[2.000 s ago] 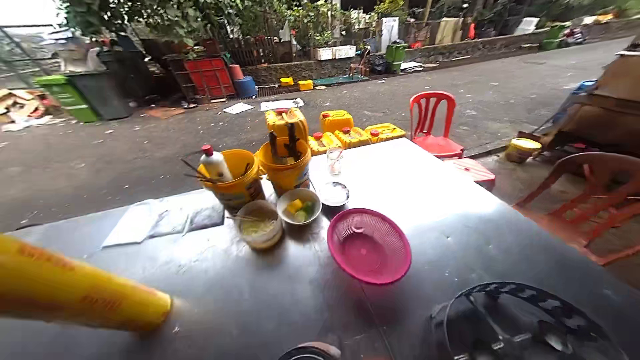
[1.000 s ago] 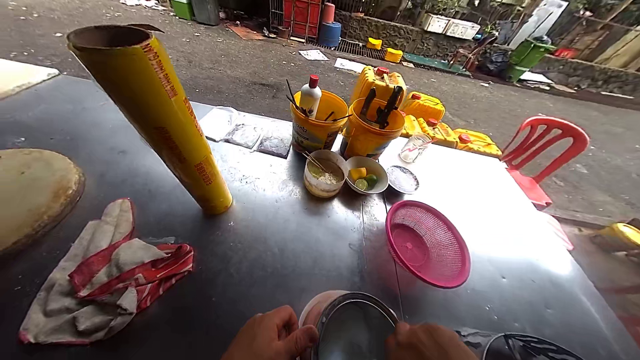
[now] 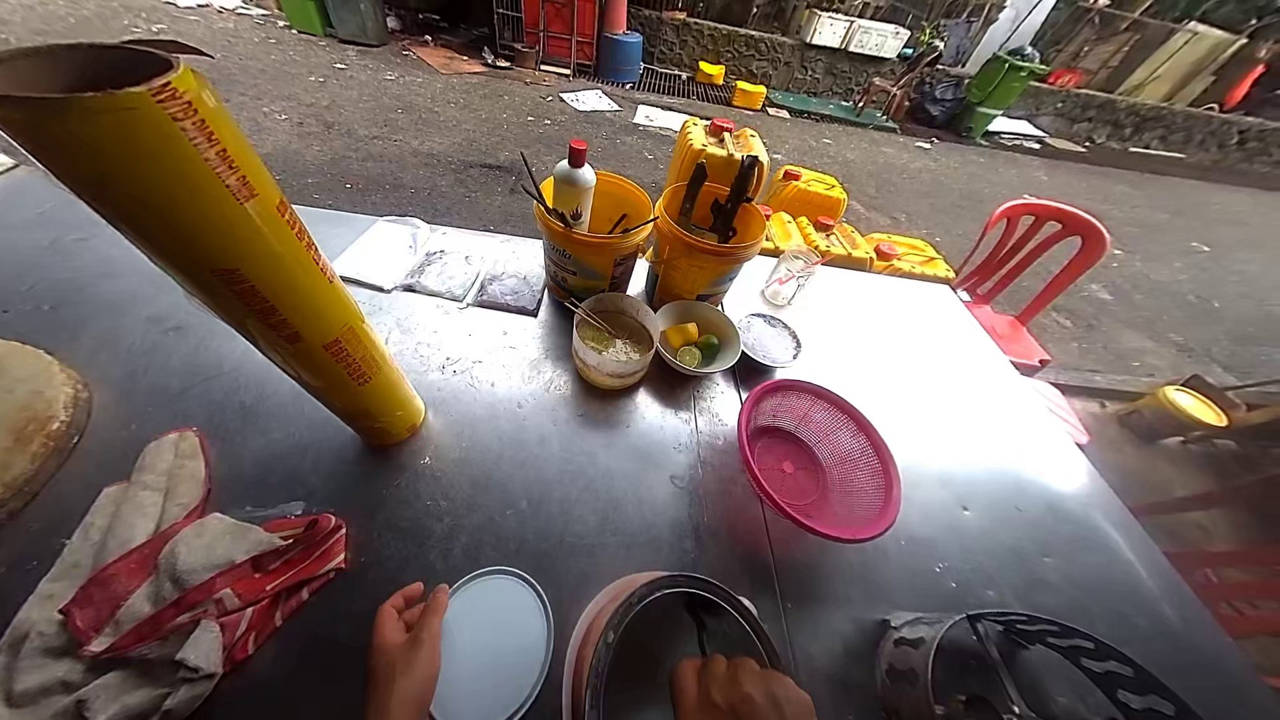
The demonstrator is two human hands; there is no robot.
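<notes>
My left hand (image 3: 408, 650) is at the bottom, its fingers and thumb at the rim of a pale round lid (image 3: 494, 640), which it holds tilted over the steel table (image 3: 520, 480). Just right of the lid stands a round tub with a dark rim (image 3: 612, 640). My right hand (image 3: 740, 688) reaches over this tub, fingers curled around the end of a dark, thin handle that shows inside. The tub's contents are too dark to make out. A pink plastic colander (image 3: 820, 460) rests farther back, to the right of the tub.
A yellow cardboard tube (image 3: 250, 260) stands tilted at left, near a crumpled red and grey cloth (image 3: 190, 570) and a round board (image 3: 35, 425). Toward the back are yellow buckets (image 3: 590, 255), a tub with sticks (image 3: 615, 345), a citrus bowl (image 3: 700, 340) and a glass jar (image 3: 790, 276). A portable stove (image 3: 1000, 670) is at lower right.
A second ago both hands were at the round tub's rim. The pale lid now shows to the left with my left hand, and my right hand is over the open tub.
</notes>
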